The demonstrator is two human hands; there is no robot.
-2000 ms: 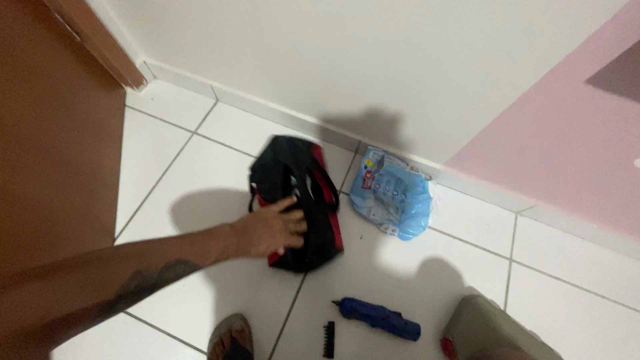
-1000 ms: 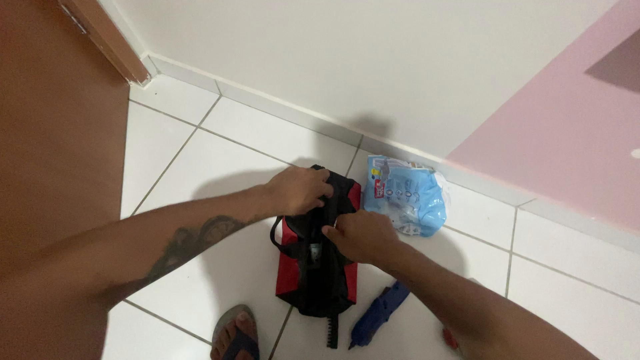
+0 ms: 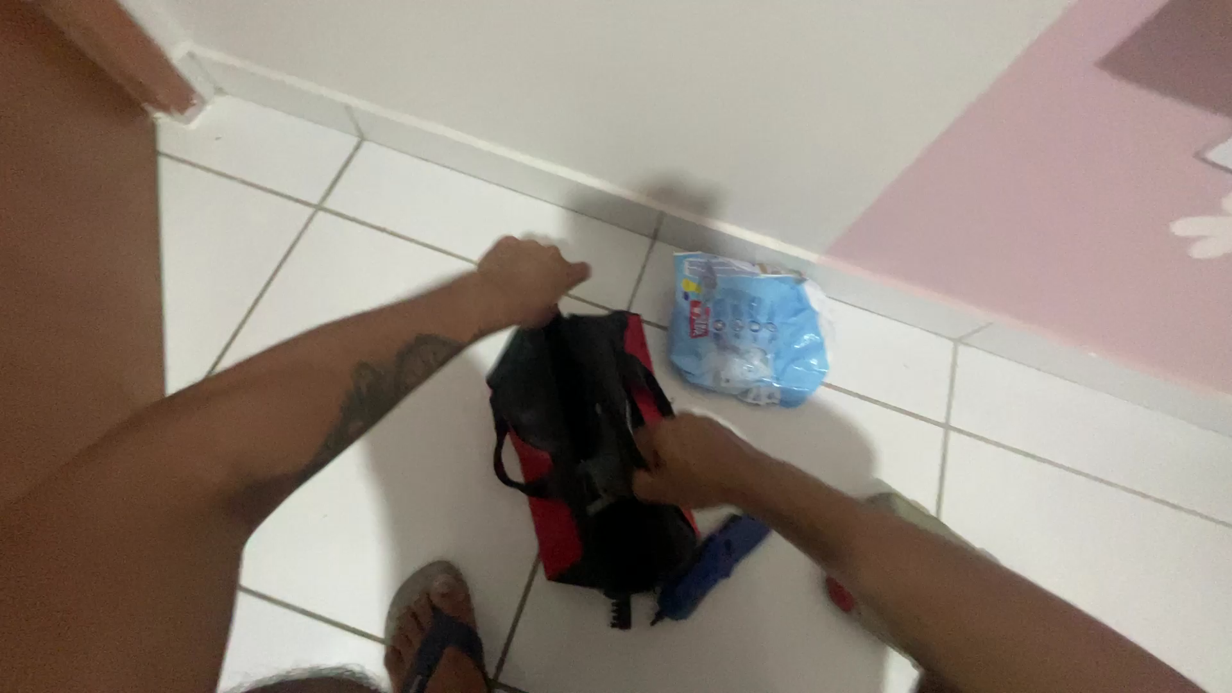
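A black and red fabric bag stands on the white tiled floor, its top parted over a dark inside. My left hand grips the black fabric at its far end. On the bag's right side, my right hand is closed on the rim beside a strap. A blue cordless screwdriver lies against the bag's near right corner. Part of a black bit holder strip sticks out from under the near end. What the bag holds is too dark to tell.
A blue plastic package lies right of the bag, by the baseboard. A brown door is at the left. My foot in a flip-flop is near the bag; a greenish object lies partly behind my right arm.
Two seconds ago only my left hand was on the bag, away from the screwdriver. Since then the bag has come nearer, my right hand has taken hold, and the top has been pulled wider.
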